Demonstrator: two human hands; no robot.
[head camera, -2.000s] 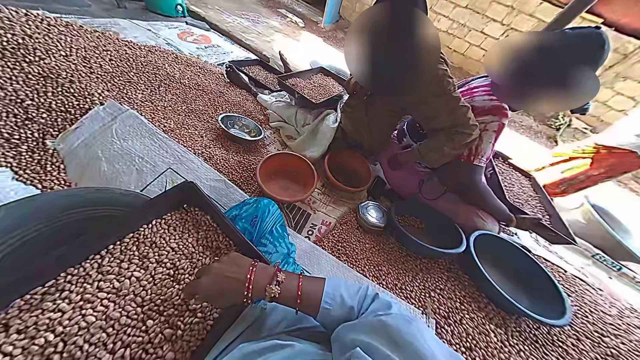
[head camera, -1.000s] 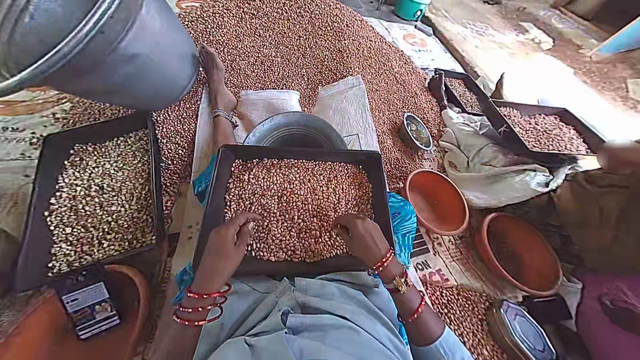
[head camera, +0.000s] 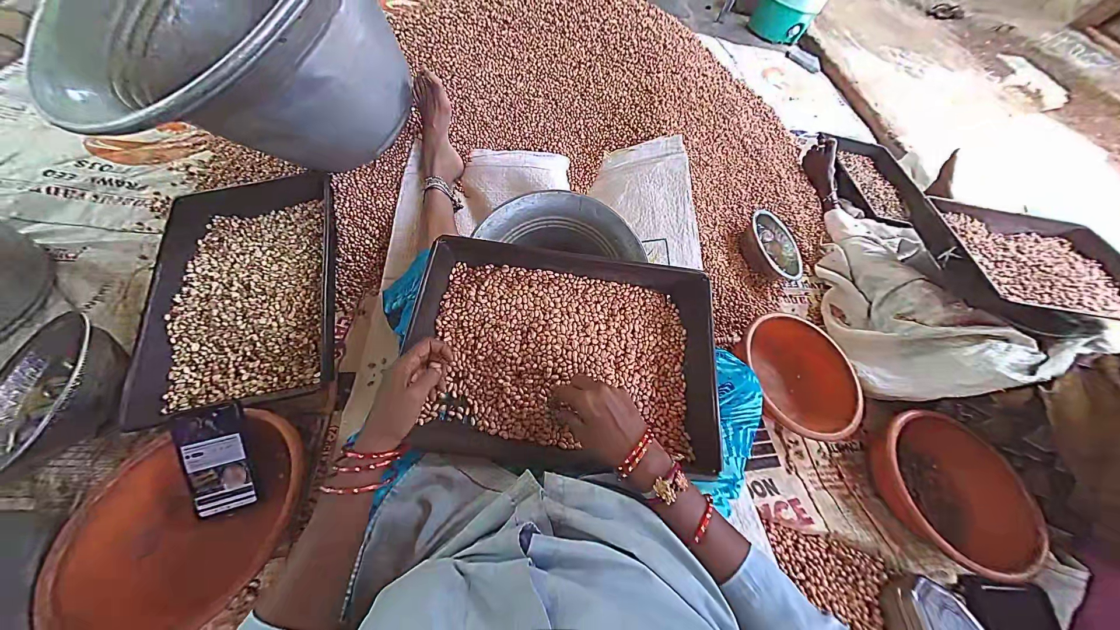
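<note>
A black rectangular tray (head camera: 709, 376) of reddish-brown nuts or beans (head camera: 560, 341) rests over my lap, its far edge against a round metal basin (head camera: 560, 223). My left hand (head camera: 416, 385) is at the tray's near left corner with its fingers curled together; whether a nut is between them cannot be told. Fingertips down, my right hand (head camera: 604, 416) touches the nuts at the near middle, and its grip is hidden. Red bangles circle both wrists. To the left lies a second black tray (head camera: 331, 280) with paler, mixed pieces (head camera: 249, 306).
A large metal bucket (head camera: 289, 87) stands at upper left. A wide heap of nuts (head camera: 595, 79) spreads ahead. A phone (head camera: 214, 459) leans in a clay bowl (head camera: 96, 560). Two clay bowls (head camera: 805, 376), a small metal bowl (head camera: 774, 245) and more trays (head camera: 980, 262) are at right.
The view has swung from the right to the lap tray. Since one second ago, my left hand has moved to the tray's near left corner, and my right hand has shifted inward over the nuts.
</note>
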